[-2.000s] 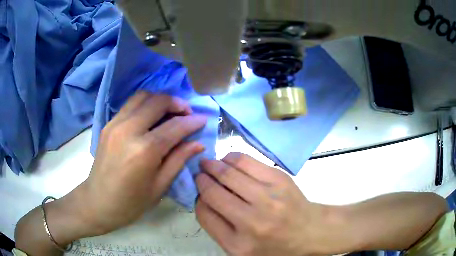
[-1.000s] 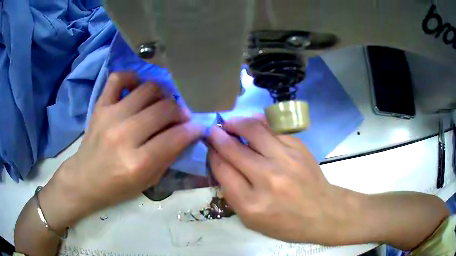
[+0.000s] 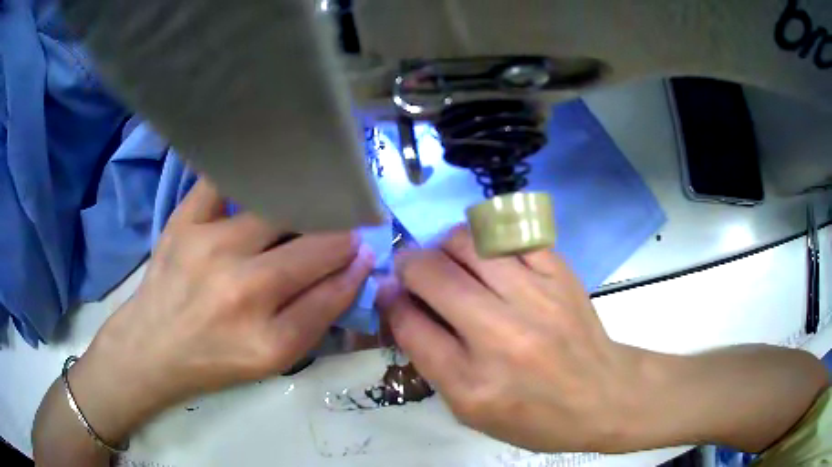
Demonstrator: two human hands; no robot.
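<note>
The light-blue garment cloth (image 3: 68, 182) lies crumpled at the left and runs under the machine head (image 3: 246, 100). A flat light-blue cut panel (image 3: 598, 196) lies right of the needle area, behind the cream knob (image 3: 513, 224). My left hand (image 3: 246, 292) pinches light-blue cloth just below the machine head, its fingertips partly under the head. My right hand (image 3: 497, 337) pinches the cloth edge close beside the left fingertips, below the cream knob. The needle is not clearly visible; the head and hands hide most of the cloth there.
A black smartphone (image 3: 716, 140) lies on the machine bed at the upper right. A thin dark tool (image 3: 812, 269) lies at the right table edge. The white table (image 3: 246, 424) has an uncovered bed opening with metal parts (image 3: 397, 386) below my hands.
Both hands moved from nearer the front up to the needle area, drawing the cloth back and exposing the bed opening. The machine head now covers more of the view at left.
</note>
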